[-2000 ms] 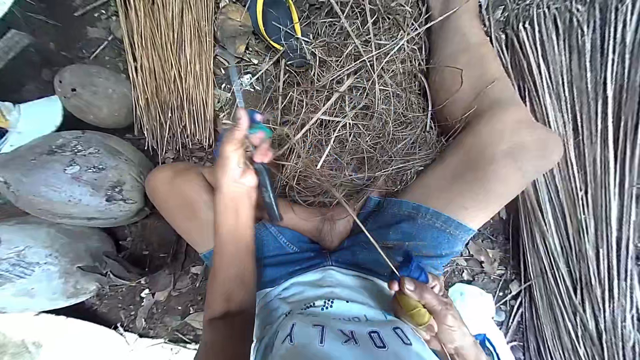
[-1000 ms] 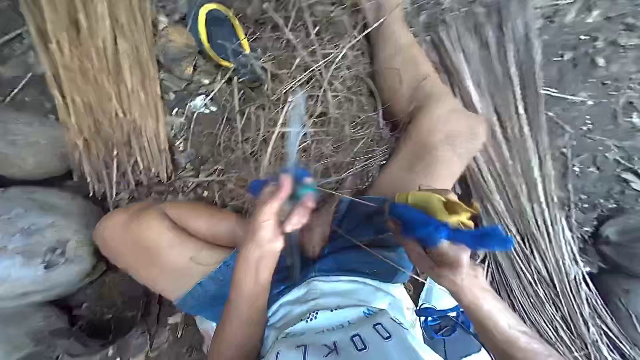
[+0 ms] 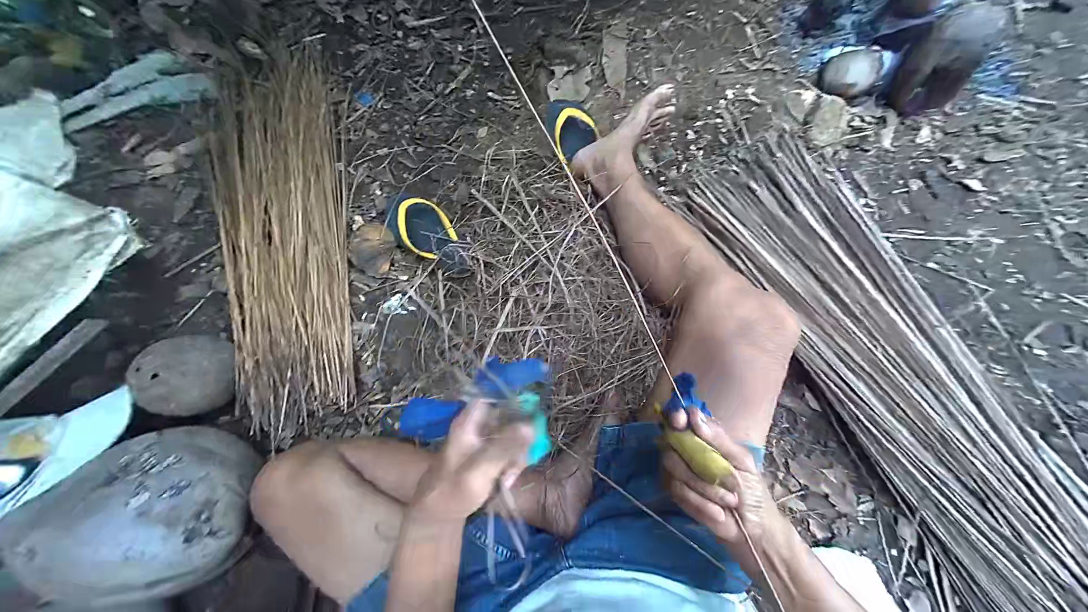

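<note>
My left hand (image 3: 476,459) is closed around a blurred tool wrapped in blue and teal cloth (image 3: 510,378), above my bent left leg; a pale strip hangs below the fingers. My right hand (image 3: 714,476), over my right thigh, grips a yellow and blue cloth pad (image 3: 697,455). A long thin stick (image 3: 586,204) runs through the pad, from the top of the view down past my right wrist. Another thin strand (image 3: 654,514) lies slanting across my denim shorts. Loose shavings and thin fibres (image 3: 561,289) are heaped between my legs.
An upright-looking bundle of brown sticks (image 3: 285,238) lies at the left, a larger greyish bundle (image 3: 884,348) at the right. Large stones (image 3: 136,510) and a pale sack (image 3: 51,246) are at the far left. Two black and yellow sandals (image 3: 422,228) lie beyond the heap.
The view has tilted forward, showing more ground. The stick in my right hand now points away from me, up the view. The blade seen earlier in my left hand is now blurred.
</note>
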